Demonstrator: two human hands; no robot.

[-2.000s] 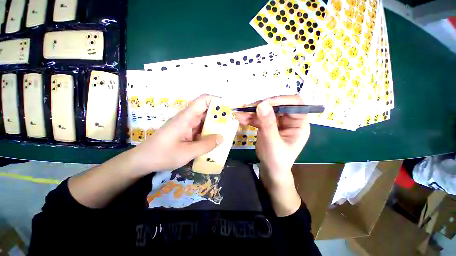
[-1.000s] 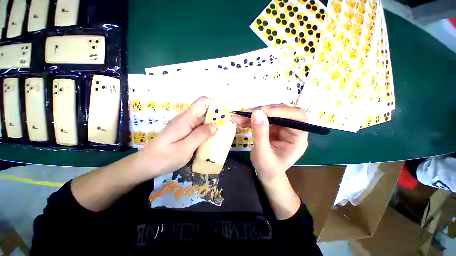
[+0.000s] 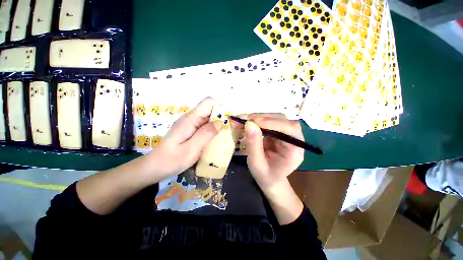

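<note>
My left hand holds a cream-gold dummy phone over the bench's front edge, its thumb near the camera end. Dark dots on a yellow patch show at that end. My right hand grips thin black tweezers, their tip touching or very near the dots; the exact contact is too small to tell. A partly emptied white sticker sheet lies flat behind the hands.
A glossy black blister tray with several cream-gold phones lies at the left. A black-dot sticker sheet and fanned spare sticker sheets lie at the right. An open carton with pale crumpled liner stands below the bench edge.
My right hand has moved slightly left, and the tweezers now slope down to the right instead of lying nearly level. My left thumb has moved up toward the camera end.
</note>
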